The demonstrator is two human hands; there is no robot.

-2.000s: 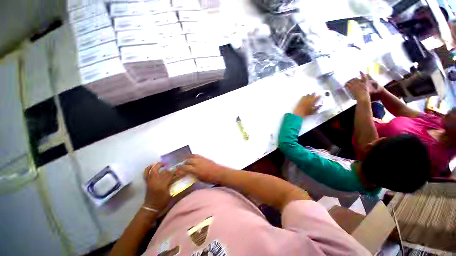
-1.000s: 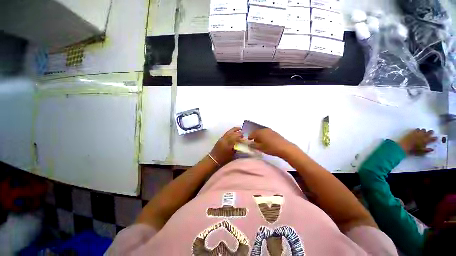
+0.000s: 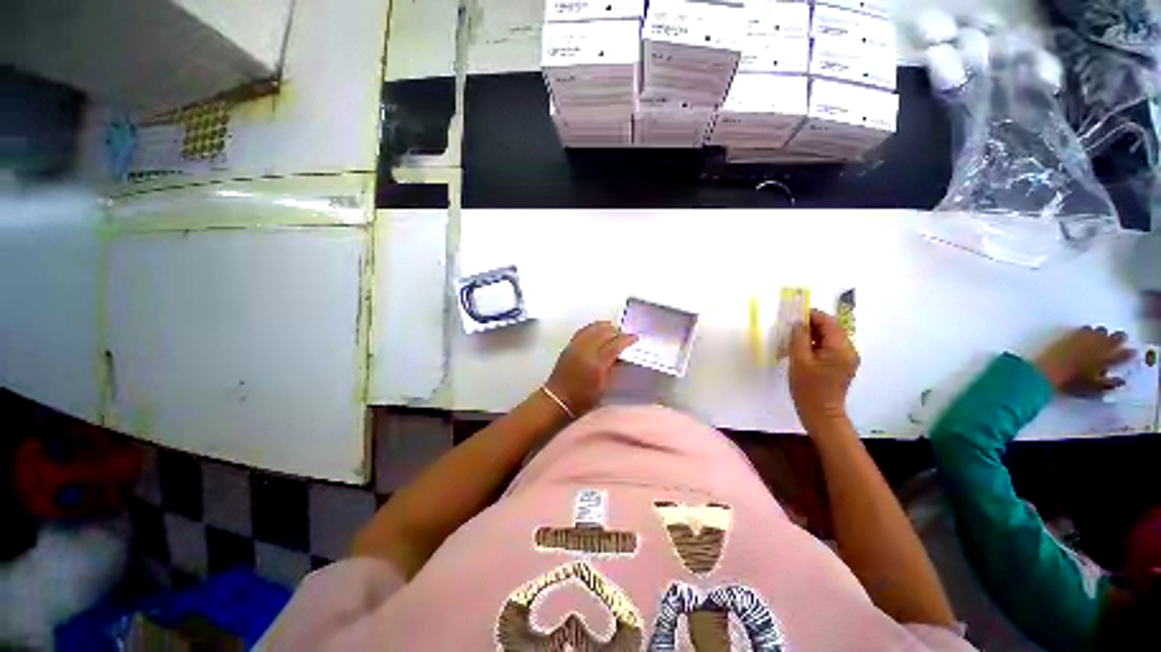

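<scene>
My left hand (image 3: pixel 592 366) holds the left edge of an open white box (image 3: pixel 658 336) with a grey-lilac inside, near the bench's front edge. My right hand (image 3: pixel 823 363) holds a pale card with yellow edges (image 3: pixel 793 310) at its fingertips, to the right of the box. A thin yellow strip (image 3: pixel 754 329) shows just left of the card. The box base with a dark rounded loop (image 3: pixel 493 299) sits on the bench to the left. The yellow utility knife (image 3: pixel 847 313) lies just right of my right hand.
Stacked white retail boxes (image 3: pixel 681 77) stand at the back on a black strip (image 3: pixel 509 166). A clear plastic bag (image 3: pixel 1025 159) lies at the back right. A person's green sleeve (image 3: pixel 1012 433) and hand (image 3: pixel 1086 361) are at the right. A seal sticker sheet (image 3: pixel 205 131) is far left.
My right hand has moved right, away from the box, with the yellow-edged card. The box's open inside now shows, with my left hand still at it. The view has shifted slightly.
</scene>
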